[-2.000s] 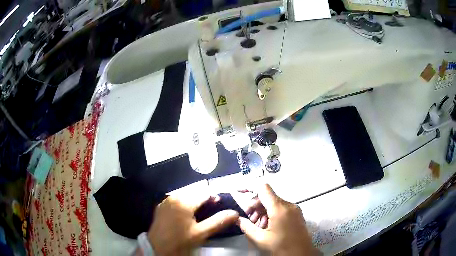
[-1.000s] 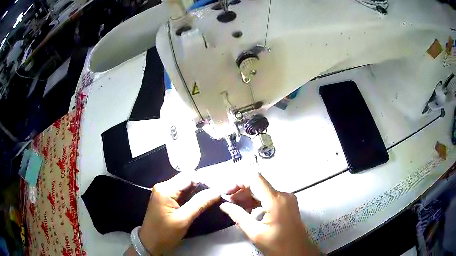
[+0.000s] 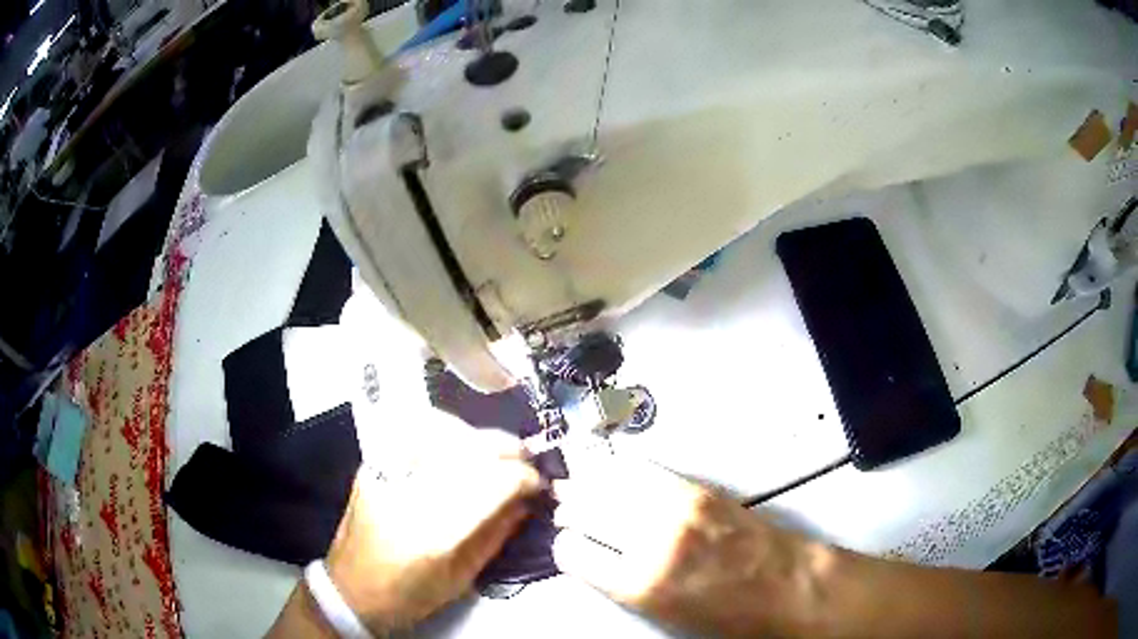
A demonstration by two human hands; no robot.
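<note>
Dark fabric pieces (image 3: 268,497) lie on the white table left of the needle and run towards the presser foot (image 3: 549,424). My left hand (image 3: 431,518) holds dark fabric just in front of the foot, its fingertips bent onto it. My right hand (image 3: 649,531) is on the right side of the same fabric, fingers closed on its edge and close to my left hand. Both hands are partly washed out by the lamp glare. The off-white sewing machine head (image 3: 424,237) stands over the fabric. The fabric's edge at the foot is hard to make out.
A black smartphone (image 3: 870,343) lies right of the needle. A small round metal disc (image 3: 638,409) is on the bed right of the foot. The tension dial (image 3: 545,219) is on the head. Red-patterned covering (image 3: 119,487) lines the table's left edge. A sleeve or cloth shows at the lower right.
My hands have moved forward to the presser foot with the fabric between them. My right forearm now reaches in from the right. The view has shifted, so the machine head appears further left.
</note>
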